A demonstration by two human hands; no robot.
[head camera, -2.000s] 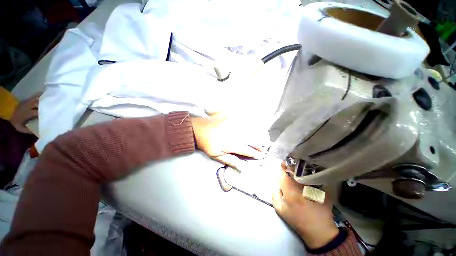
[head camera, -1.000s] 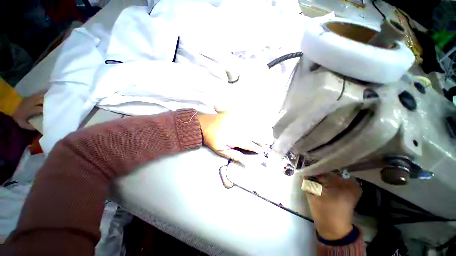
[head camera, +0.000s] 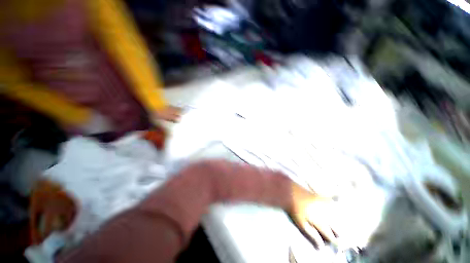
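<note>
The whole view is blurred and glaring. My left hand (head camera: pixel 315 211) lies on the white cloth near the lamp-lit sewing area at the lower right, fingers spread a little. Whether it grips the cloth cannot be told. The white garment piece (head camera: pixel 278 118) covers the table behind and around my hand, with thin dark lines in it. My right hand is not in view. The sewing machine head (head camera: pixel 412 231) is a grey blur at the lower right.
A person (head camera: pixel 67 67) in a yellow and dull-pink top stands at the upper left, one hand on the table edge. An orange basket (head camera: pixel 44 205) heaped with white pieces (head camera: pixel 111 164) is at the left. The white tape roll (head camera: pixel 433 205) is at the right.
The view has swung left and up, bringing the other person and the basket into sight. My right hand has gone out of the picture. My left hand remains at the cloth.
</note>
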